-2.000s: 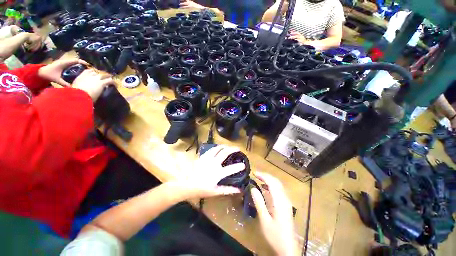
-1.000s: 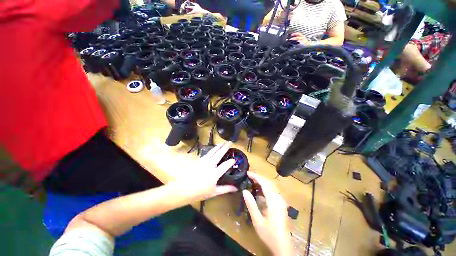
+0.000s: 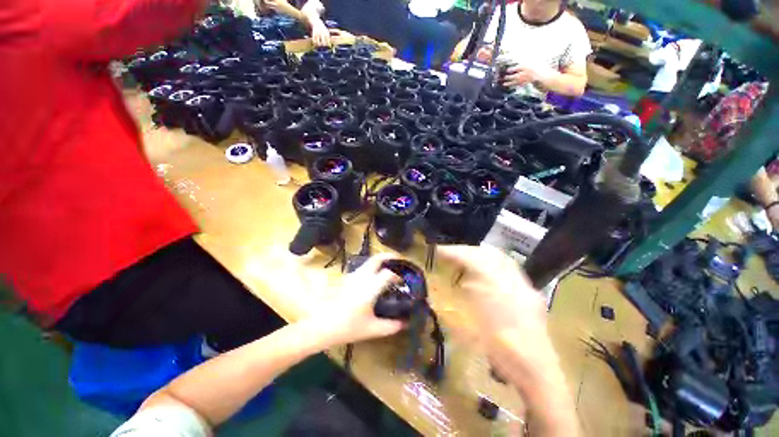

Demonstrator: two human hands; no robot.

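Observation:
My left hand [image 3: 354,305] grips a black lens unit [image 3: 401,294] near the bench's front edge, thumb and fingers around its side. The unit stands with its lens up, showing red and purple reflections. Dark cords or a strap hang from its right side. My right hand [image 3: 491,286] is blurred, off the unit, behind and to its right; whether it holds something small cannot be told. The black electric screwdriver [image 3: 581,226] hangs at a tilt beyond my right hand, in front of the silver-white screw feeder [image 3: 519,226], which it partly hides.
Many upright lens units [image 3: 397,202] fill the bench behind. A squeeze bottle [image 3: 277,164] and white disc [image 3: 239,153] stand at left. Tangled black housings [image 3: 696,375] lie at right, with small black pads [image 3: 606,312] nearby. A person in red [image 3: 85,171] stands close at left. A green upright [image 3: 700,188] slants at right.
My right hand has left the unit and moved up and right. My left hand keeps its grip. The screwdriver has swung. The person in red has risen and leaned across the left side.

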